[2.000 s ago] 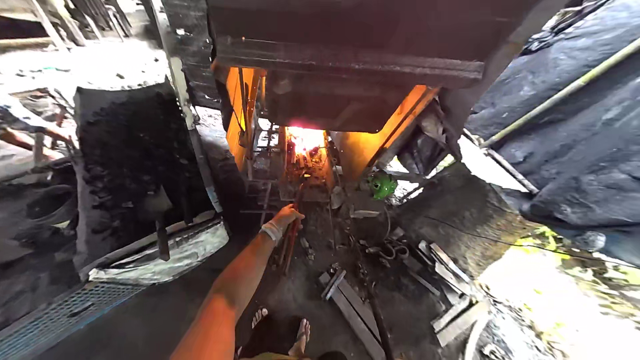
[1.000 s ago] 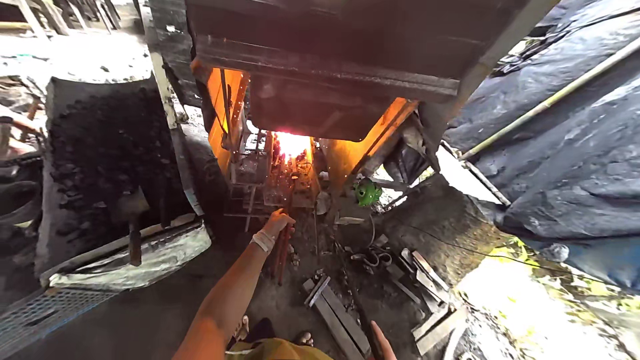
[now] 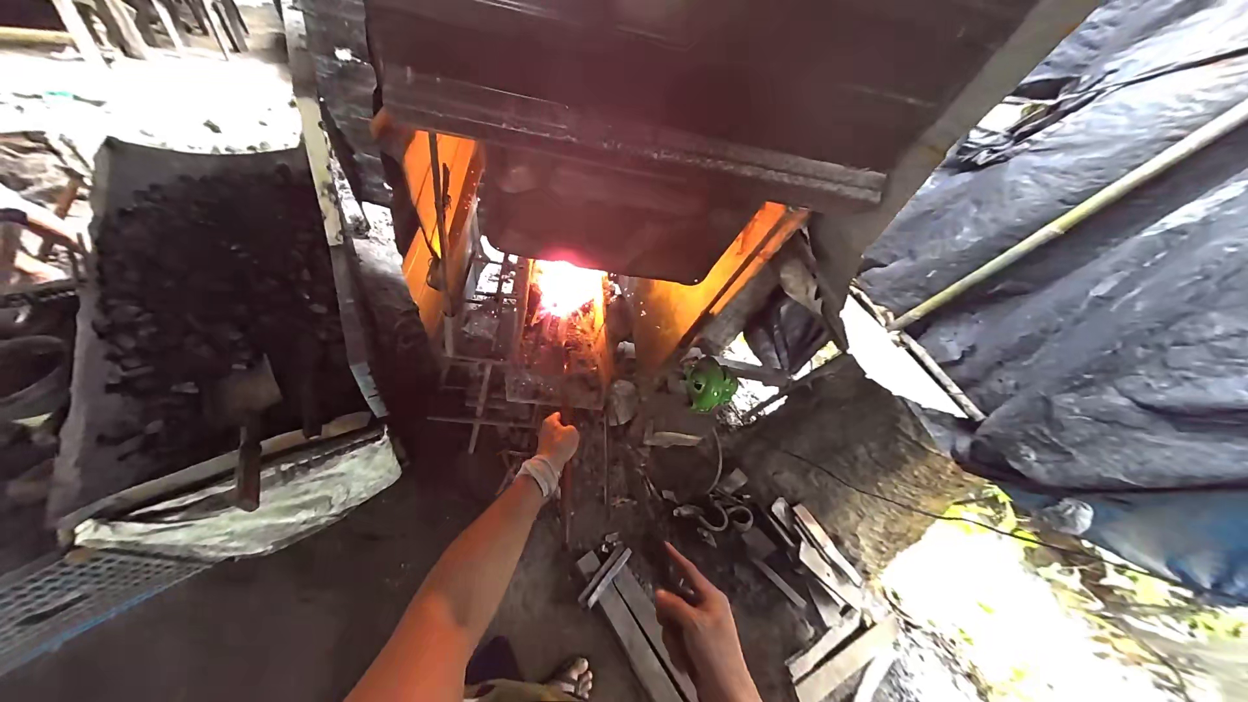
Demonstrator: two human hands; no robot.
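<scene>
My left hand (image 3: 557, 444), with a pale band at the wrist, is closed around a thin metal rod (image 3: 567, 502) in front of a forge fire (image 3: 567, 288). The rod's far part runs toward the glowing coals and is hard to make out. My right hand (image 3: 697, 619) is at the bottom centre, fingers apart, above wooden boards (image 3: 639, 624) on the ground; nothing shows in it. A dark metal hood (image 3: 624, 195) hangs over the fire, with orange-lit panels at both sides.
At left stands a bin of charcoal (image 3: 214, 263) with a shovel (image 3: 249, 400) on it. A green round object (image 3: 710, 384) is right of the forge. Scrap wood (image 3: 829, 585) and curved metal pieces (image 3: 715, 515) lie at lower right. A dark tarpaulin (image 3: 1102, 370) and bamboo pole (image 3: 1063, 224) are at right.
My right hand, out of view two seconds ago and only partly visible one second ago, has come fully into view at the bottom. My left hand stays in front of the fire.
</scene>
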